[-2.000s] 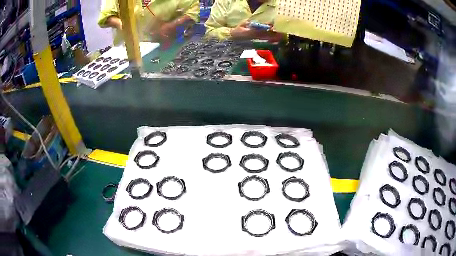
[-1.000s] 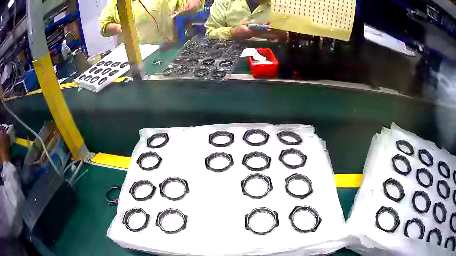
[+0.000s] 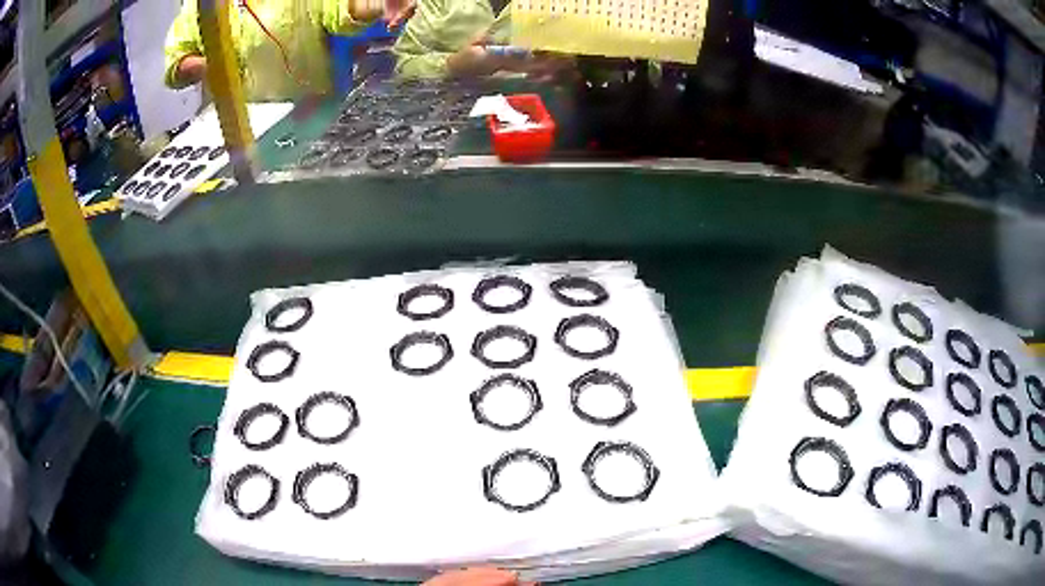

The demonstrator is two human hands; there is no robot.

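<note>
The left tray stack (image 3: 401, 529) lies directly ahead, white and soft-edged, with black rings in spaced groups and gaps between them. One black ring (image 3: 521, 480) lies near its front edge. The right tray stack (image 3: 756, 458) stands at an angle, with rings in closer rows. A lone ring (image 3: 202, 444) lies on the green surface, partly beside the left stack. A small part of a hand (image 3: 472, 577) shows at the bottom edge, at the left stack's front edge. Which hand it is, and whether it holds anything, cannot be told. No other hand of mine shows.
A green belt strip (image 3: 378, 223) runs beyond the yellow tape (image 3: 722, 383). Yellow posts (image 3: 76, 258) stand at the left. Across the line are a red bin (image 3: 521, 140), a white tray of rings (image 3: 147, 207), a clear tray of dark rings (image 3: 384, 124) and people in yellow.
The view has turned to the right, so the stacks sit further left in the picture. Part of a hand has come in at the bottom edge. The rings on the left stack look unchanged.
</note>
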